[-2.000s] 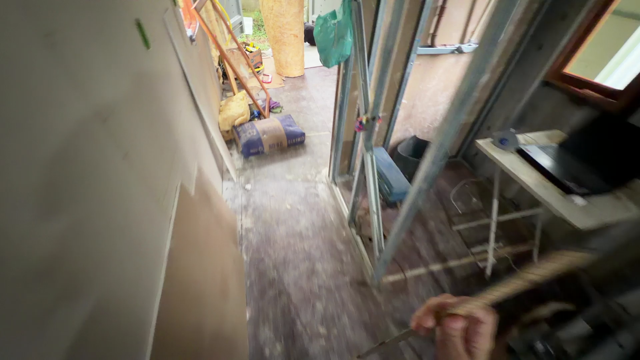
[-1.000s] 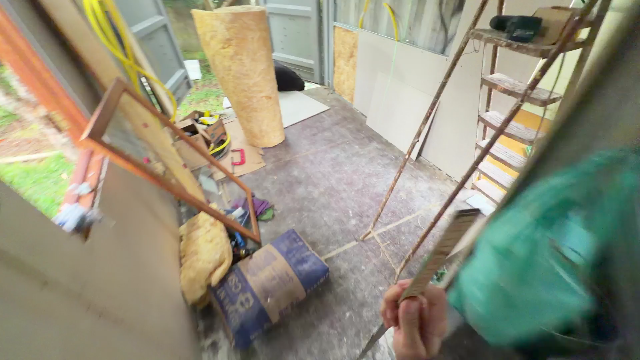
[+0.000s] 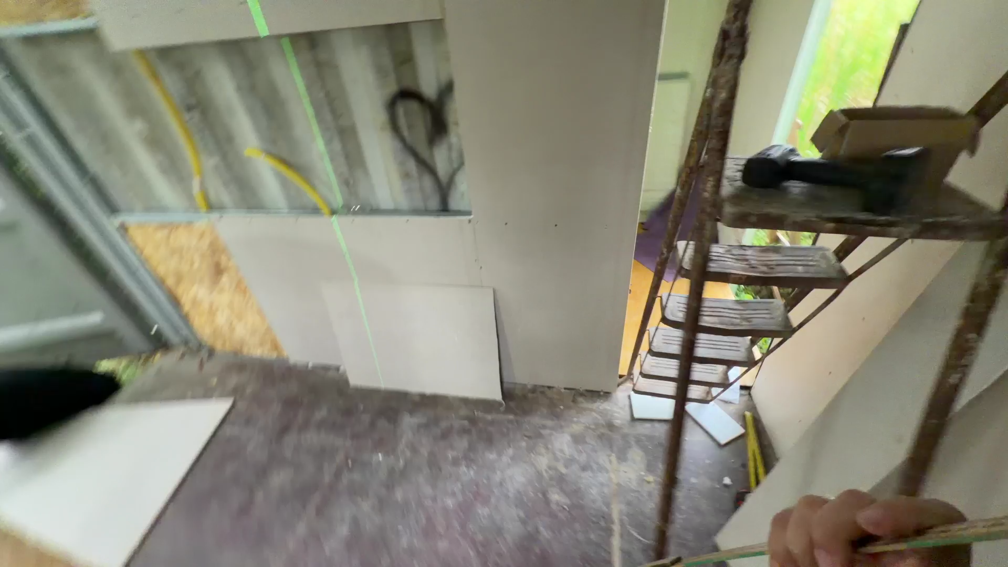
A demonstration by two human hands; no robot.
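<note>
At the lower right, my right hand is closed around a long, thin strip with a greenish line along its edge. The strip runs out of view at the right and slopes down toward the bottom edge. Above the hand stands a rusty metal stepladder. On its top platform lie a dark cordless power tool, blurred, and an open cardboard box. My left hand is out of view.
A loose plasterboard piece leans on the lined wall. Yellow conduits and a black cable hang in the wall opening. A white board lies on the floor at left. Offcuts lie by the ladder's foot.
The view has swung from the narrow passage to the far wall and the stepladder. My right hand has kept its grip on the strip, which now lies flatter across the view.
</note>
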